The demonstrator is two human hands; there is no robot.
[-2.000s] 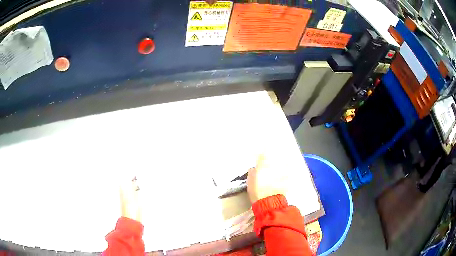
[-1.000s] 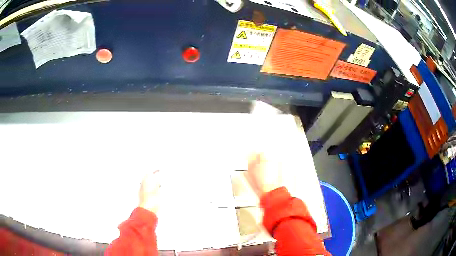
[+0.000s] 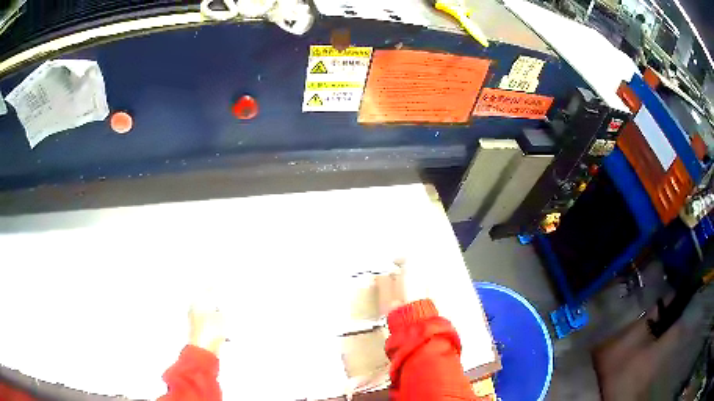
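The white lay point(image 3: 156, 266) covers the bed and is strongly overexposed. Two tan rectangular pockets show near its front right, a farther one point(image 3: 362, 301) and a nearer one point(image 3: 366, 354), with a thin white strip between them. My left hand point(image 3: 207, 325) rests on the lay left of the pockets; its fingers are washed out. My right hand point(image 3: 401, 286) is at the right side of the farther pocket, beside a pinkish-brown patch that I cannot identify. Its fingers blend into the white, so any hold is unclear.
A dark blue beam point(image 3: 188, 149) with papers, labels and red buttons runs behind the lay. A blue bin point(image 3: 518, 337) stands at the bed's right end. Beyond are a grey metal block point(image 3: 492, 184) and a blue-framed stand point(image 3: 565, 294). A yellow-handled tool point(image 3: 462, 19) lies on top of the beam.
Two seconds ago one pocket showed clearly; now two do. A blurred white shape at the lay's far edge one second ago is gone. My right hand is lower over the farther pocket's right side.
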